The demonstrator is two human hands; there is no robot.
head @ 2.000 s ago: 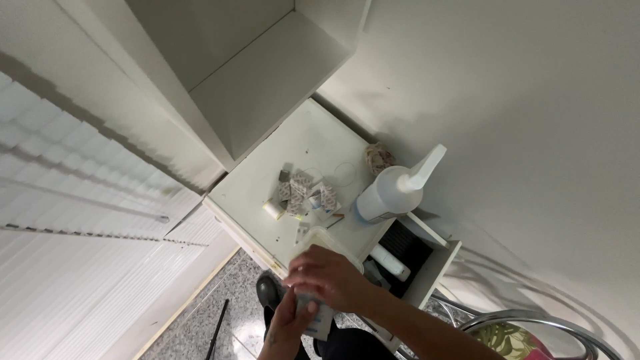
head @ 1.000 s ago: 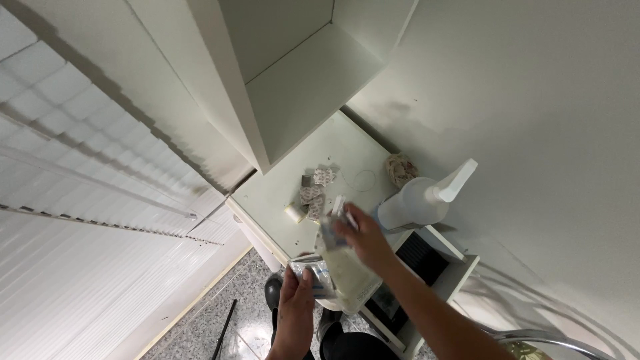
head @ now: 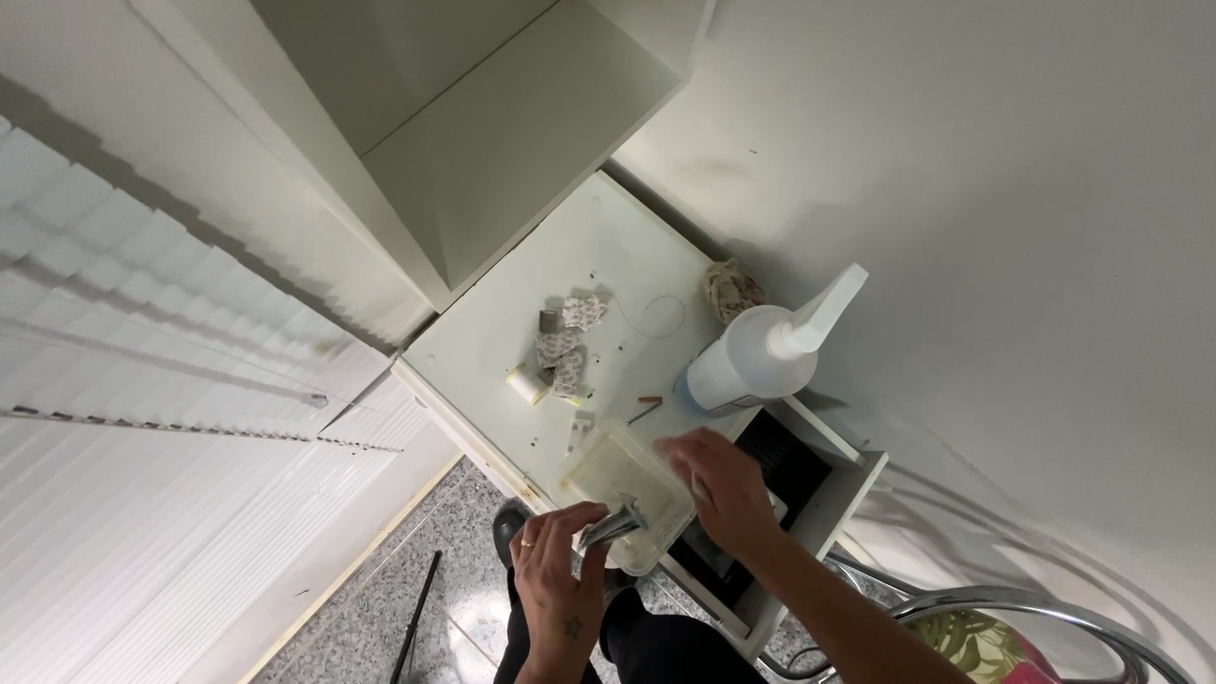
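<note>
My left hand (head: 560, 575) grips a shiny silvery packet (head: 616, 525) between thumb and fingers, over the near end of a translucent plastic tub (head: 622, 465). My right hand (head: 727, 489) is at the tub's right side, fingers curled; whether it holds something pale under the palm is unclear. The tub stands at the edge of the white cabinet top (head: 513, 323). Beyond it lie several small patterned packets (head: 560, 356), a spool of white thread (head: 526, 384), a small white card (head: 580, 430) and a thin dark stick (head: 645, 411).
A large spray bottle (head: 746, 366) with bluish liquid stands at the right, beside a crumpled cloth bundle (head: 731, 290). Below is an open drawer (head: 836, 527). An open shelf unit (head: 522, 123) rises behind, blinds (head: 171, 304) hang left, and a chrome-framed chair (head: 1007, 608) stands lower right.
My right hand has moved from above the tub's far end back to its right side. A white object visible in it one second ago no longer shows clearly. My left hand still holds the packet.
</note>
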